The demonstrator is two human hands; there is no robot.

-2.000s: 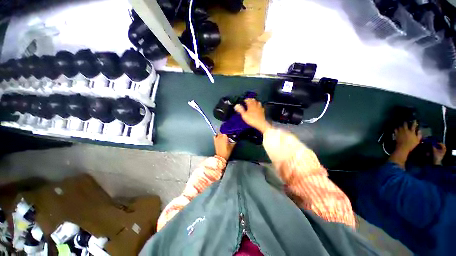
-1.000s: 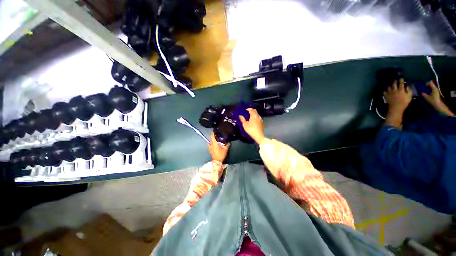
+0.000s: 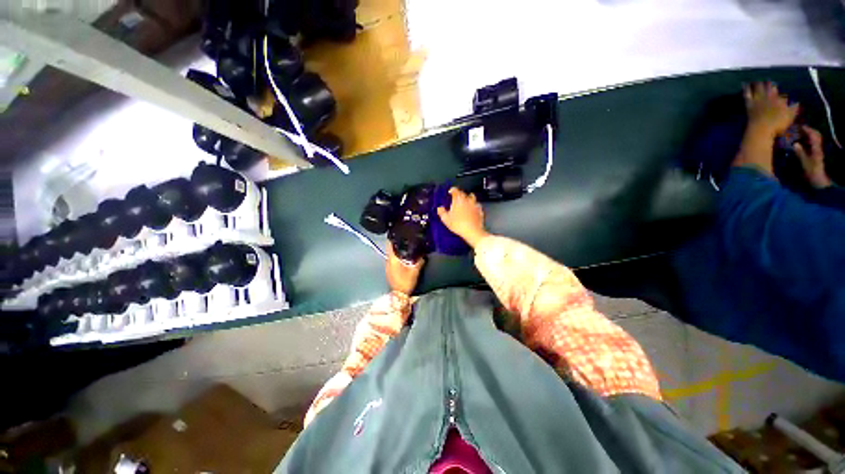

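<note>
A black multi-lens security camera (image 3: 408, 220) lies on the dark green bench in front of me. My left hand (image 3: 404, 272) grips its near end. My right hand (image 3: 461, 218) presses a dark blue-purple cloth (image 3: 447, 243) on the camera's right side; the fingers partly cover the cloth. A white pigtail cable (image 3: 356, 233) runs from near my left hand to the upper left on the bench. Fine detail of the camera is blurred.
A second black camera (image 3: 505, 139) with a white cable lies just beyond, to the right. White racks (image 3: 268, 294) of black balls stand at left. More black cameras (image 3: 308, 100) lie on tan cardboard (image 3: 378, 85) under a white frame bar (image 3: 139, 76). A co-worker's hand (image 3: 771, 115) is at right.
The view has shifted and turned. The cloth, bunched over the camera two seconds ago, now lies on its right side, and more of the black housing shows. My left hand keeps its grip.
</note>
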